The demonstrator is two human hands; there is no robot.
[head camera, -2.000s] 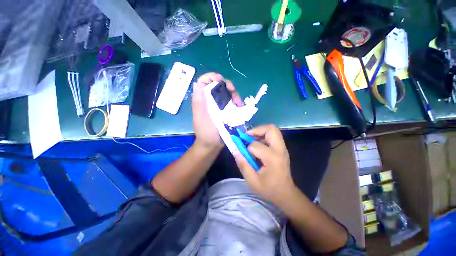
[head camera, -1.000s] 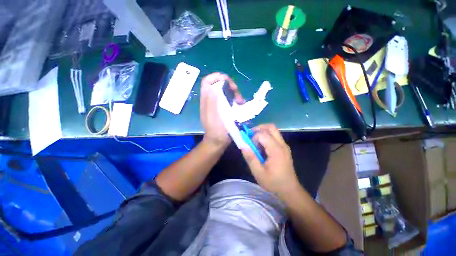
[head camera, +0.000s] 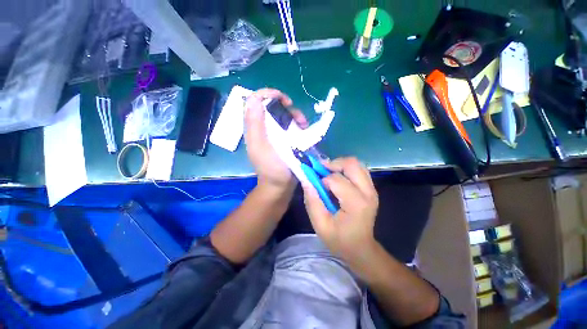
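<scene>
My left hand (head camera: 262, 144) holds a white case (head camera: 283, 142) tilted over the bench's front edge. A dark window shows on the case near my left fingers. White leads (head camera: 316, 128) stick out from the case to the upper right. My right hand (head camera: 347, 204) is closed around flush cutters (head camera: 316, 177) with light-blue handles. Their small dark jaws are at the side of the case; whether they bite into it is too blurred to tell.
A black phone (head camera: 197, 120), a second white case (head camera: 230, 120) and a tape roll (head camera: 133, 160) lie left. Dark-blue cutters (head camera: 399, 106), an orange-and-black tool (head camera: 448, 119) and a black fan (head camera: 463, 45) lie right. A solder spool (head camera: 371, 35) stands behind. An open carton (head camera: 437, 250) is below right.
The case has turned in my left hand and its dark window shows more clearly than a second ago. The leads have shifted left and up. The cutters stay in my right hand beside the case.
</scene>
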